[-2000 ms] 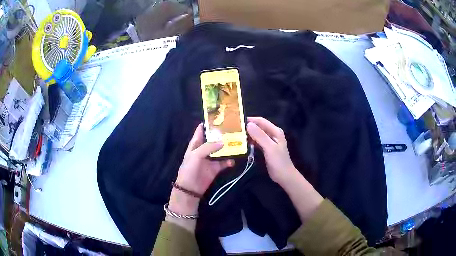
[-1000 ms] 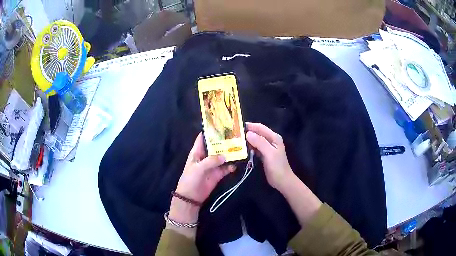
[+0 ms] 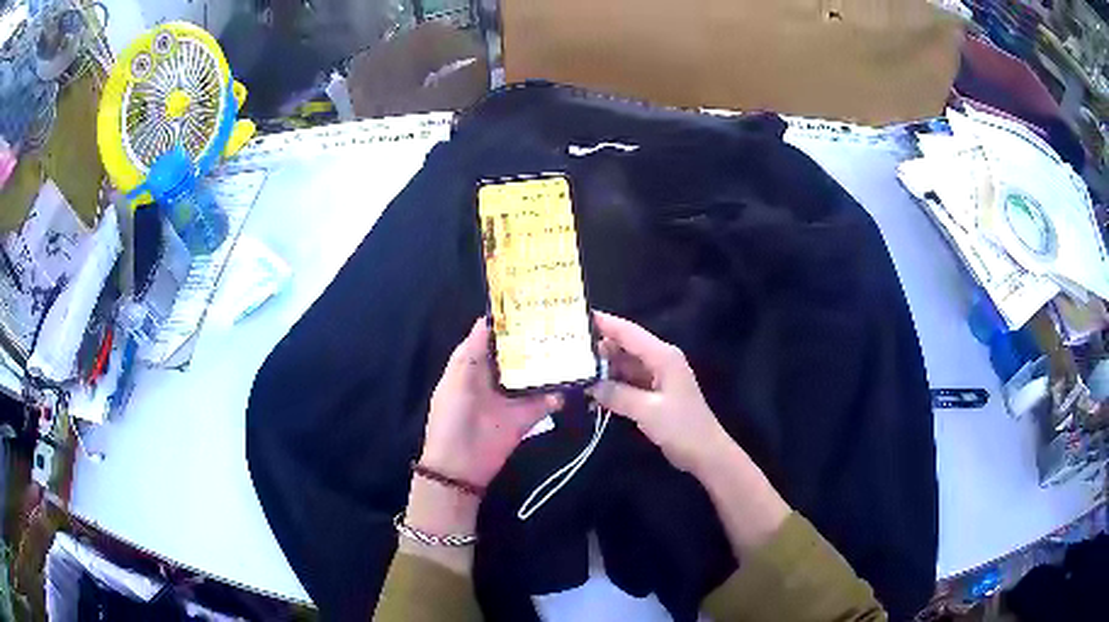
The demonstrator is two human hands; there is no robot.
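Note:
A smartphone with a bright yellow list-like screen is held upright over the garment. My left hand holds its lower left side and bottom. My right hand holds its lower right corner. A white wrist strap hangs from the phone's lower end. The black garment lies spread on the white table, with a small white neck label at the top. A small white tag shows on the cloth beside my left fingers.
A yellow fan and a blue bottle stand at the left. Papers with a round ring lie at the right, above a small dark bar. A brown board or box is beyond the table.
The phone screen has changed from a picture to a list-like page. My left thumb has left the screen's lower edge. My right thumb has shifted down to the phone's lower corner.

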